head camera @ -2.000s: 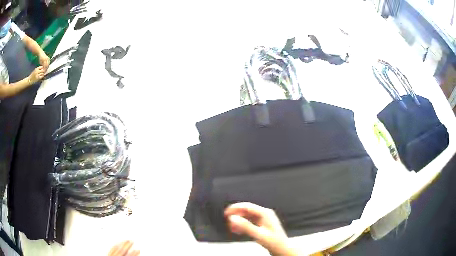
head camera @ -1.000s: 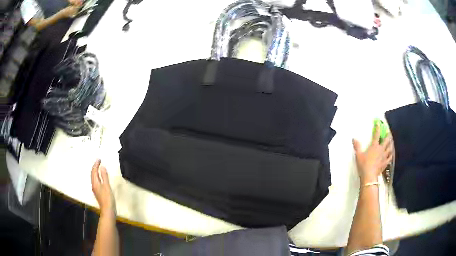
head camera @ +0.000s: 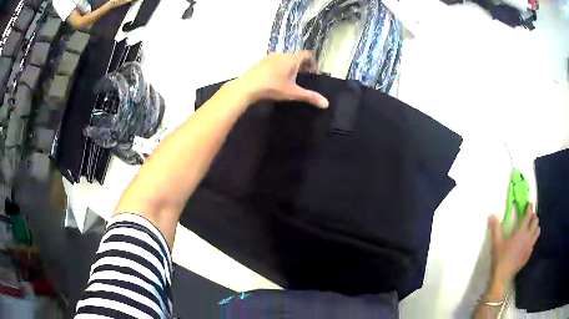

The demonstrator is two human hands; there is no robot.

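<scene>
A black tote bag (head camera: 349, 180) lies in front of me on top of other black bags, whose edges show at the right. Its handles (head camera: 377, 47), in shiny clear wrap, point away from me. My left hand (head camera: 274, 78) grips the bag's top edge near the left handle, thumb on the front panel and fingers over the edge. A dark handle tab (head camera: 346, 109) shows right of the thumb. My right hand (head camera: 515, 246) is at the right with its fingers around the lower part of a bright green long-neck lighter (head camera: 519, 187), its thin nozzle pointing away from me.
Stacked black bags (head camera: 84, 124) with wrapped handles (head camera: 134, 112) lie at the left. Another black bag (head camera: 549, 230) lies right of my right hand. The white table (head camera: 458, 255) runs between. A coworker's arm (head camera: 93, 15) shows at the upper left. Black strips (head camera: 508, 12) lie at the upper right.
My left hand has moved from the table's left front up to the bag's top edge and taken hold. My right hand stays at the green lighter. The view has shifted closer to the bag.
</scene>
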